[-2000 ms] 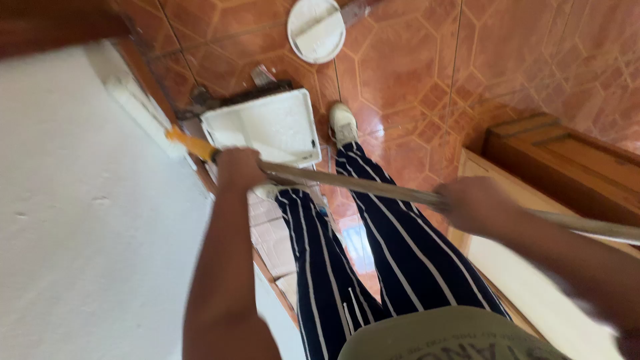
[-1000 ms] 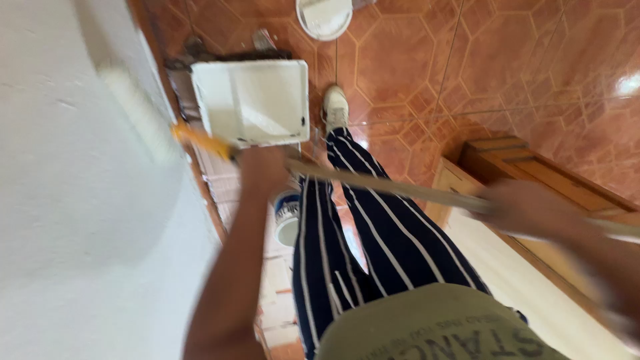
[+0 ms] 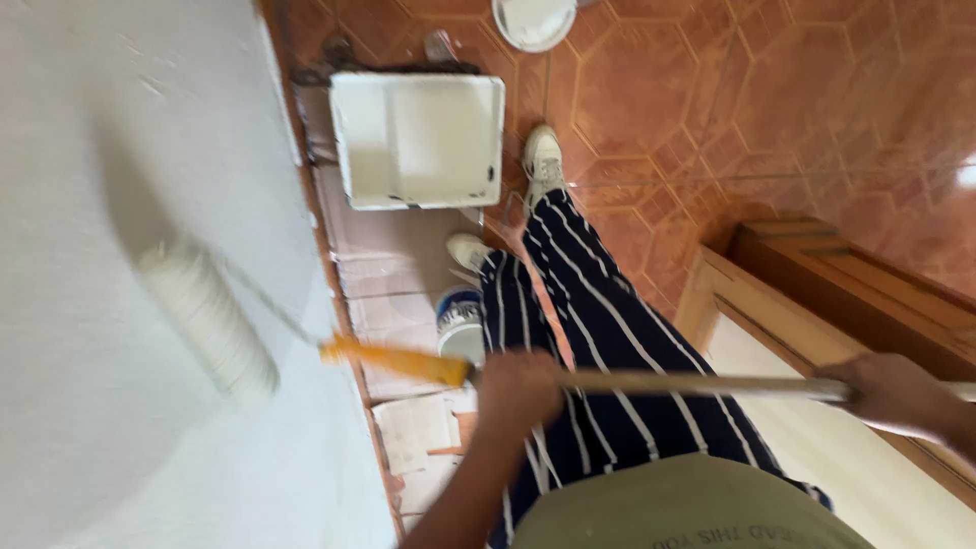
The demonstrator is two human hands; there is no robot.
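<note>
A paint roller with a fluffy white sleeve (image 3: 210,320) lies against or close to the white wall (image 3: 91,427) at the left; contact cannot be told. Its yellow plastic handle (image 3: 396,361) is joined to a long pole (image 3: 686,383). My left hand (image 3: 518,389) grips the pole just behind the yellow handle. Farther along the pole, my right hand (image 3: 877,389) is closed round it at the right side. Both hands are somewhat blurred. A white paint tray (image 3: 450,141) with pale paint sits on the floor by the wall's foot.
A paint bucket (image 3: 460,309) stands beside my leg, partly hidden. Cardboard sheets (image 3: 381,252) line the wall's foot. A round white lid or container (image 3: 534,19) is at the top on the tiled floor (image 3: 640,84). Wooden furniture or a door frame (image 3: 808,282) borders the right.
The roller has moved along the wall, toward the lower part of the view, and both hands still hold the pole. The view has shifted, too.
</note>
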